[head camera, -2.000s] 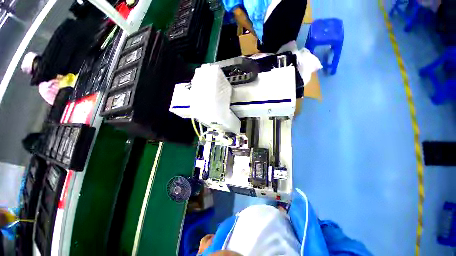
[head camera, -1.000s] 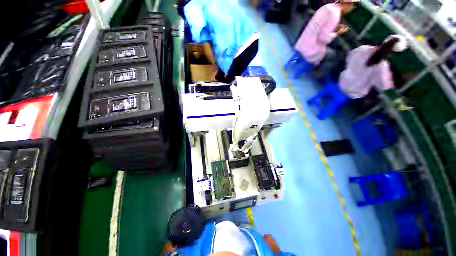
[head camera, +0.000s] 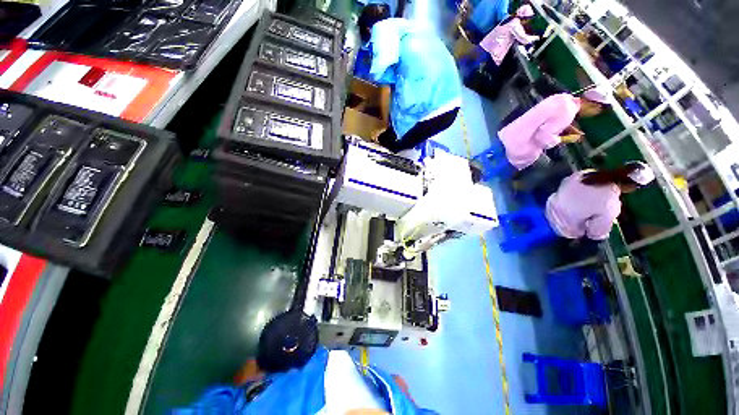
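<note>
The white desktop machine (head camera: 381, 190) stands in front of me, its head (head camera: 397, 255) above the slide tables. A greenish fixture (head camera: 355, 289) is on the left table. A dark phone-sized unit or nest (head camera: 417, 293) is on the right one. My left hand (head camera: 248, 373) is small and blurred beside the round black fan (head camera: 288, 340), its fingers mostly hidden. Only a small blurred piece of my right hand (head camera: 403, 384) shows at the edge of my blue clothing, below the machine front. Whether either hand holds anything cannot be seen.
A tall stack of foam trays (head camera: 279, 142) with phone units stands left of the machine. Another tray (head camera: 77, 182) lies on the raised shelf (head camera: 105, 85). Small dark parts lie on the green bench (head camera: 219, 324). People, blue stools (head camera: 565, 379) and yellow floor tape are beyond.
The view has turned and shifted, so the tray stack and shelf tray show more fully. The machine head appears farther right over the tables. My left hand remains by the fan.
</note>
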